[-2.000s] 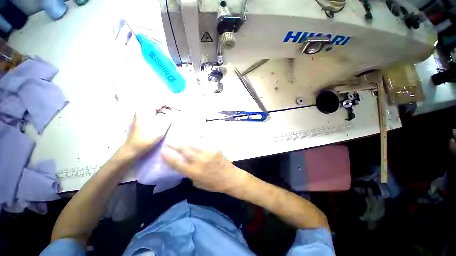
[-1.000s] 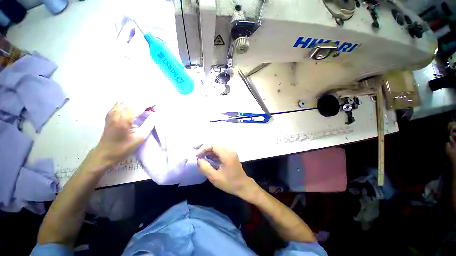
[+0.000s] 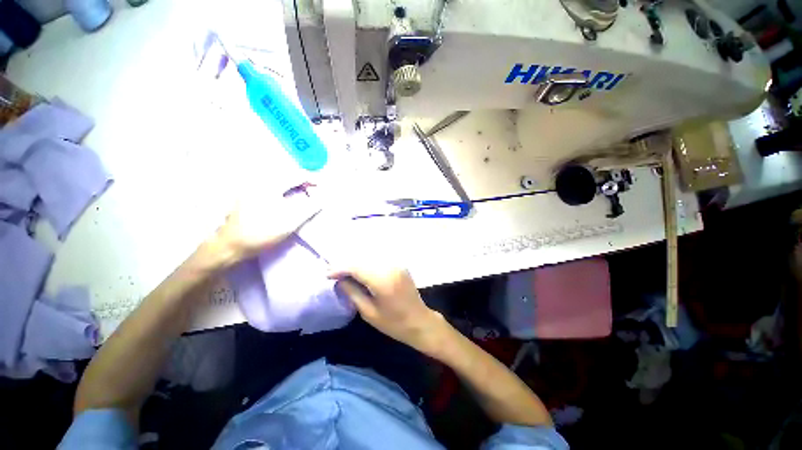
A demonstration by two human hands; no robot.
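A lilac fabric piece (image 3: 295, 286) lies at the table's front edge, its lower part hanging just over the edge. My left hand (image 3: 251, 230) holds its upper left part; the fingers wash out to white under the lamp. My right hand (image 3: 382, 297) grips its right side with thumb and fingers. A dark narrow line, a fold or edge, runs across the fabric between my hands. The presser foot area (image 3: 378, 145) of the sewing machine (image 3: 492, 53) is above my hands, apart from the fabric.
A bright blue bottle-shaped tool (image 3: 281, 119) lies left of the needle. Blue-handled snips (image 3: 431, 208) and grey tweezers (image 3: 442, 164) lie right of it. A lilac fabric heap (image 3: 66, 176) is at the left. A wooden ruler (image 3: 672, 246) hangs over the edge at the right.
My left hand has moved right and slightly down since one second ago, closer to my right hand. The fabric between them has shifted and bulges down at the table edge.
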